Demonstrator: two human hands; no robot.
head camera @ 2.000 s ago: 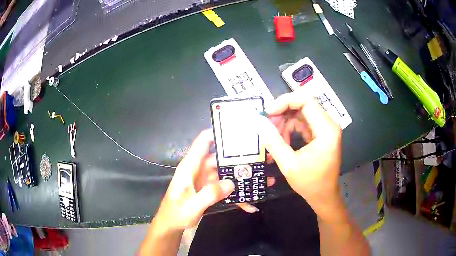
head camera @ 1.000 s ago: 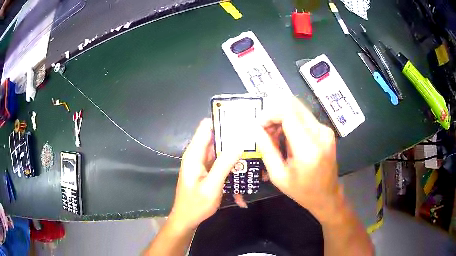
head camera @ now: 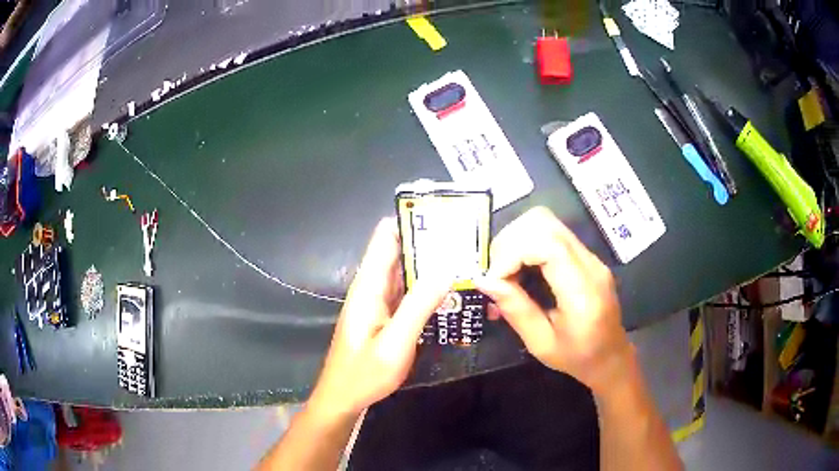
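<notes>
A black keypad phone point(head camera: 448, 241) with a yellow rim around its lit white screen is held upright, keys toward me, above the mat's front edge. My left hand point(head camera: 382, 322) holds it from the left side, with the thumb over the lower left of the screen and the keys. My right hand point(head camera: 552, 299) is at the phone's right side, thumb and index finger pinched together by the lower right corner of the screen. Whether anything is between those fingertips is too small to tell.
Two white phone backs point(head camera: 471, 143) point(head camera: 607, 189) lie behind the hands. A red block point(head camera: 554, 60) is at the back. Tweezers, a blue-handled tool point(head camera: 705, 173) and a green electric screwdriver point(head camera: 780, 179) lie right. Another keypad phone point(head camera: 135, 340), screws point(head camera: 92, 292) and a thin wire lie left.
The left thumb has moved from the keys up to the screen's lower edge. The right fingers have moved down the phone's right side to the screen's lower corner. A dark mark now shows on the white screen.
</notes>
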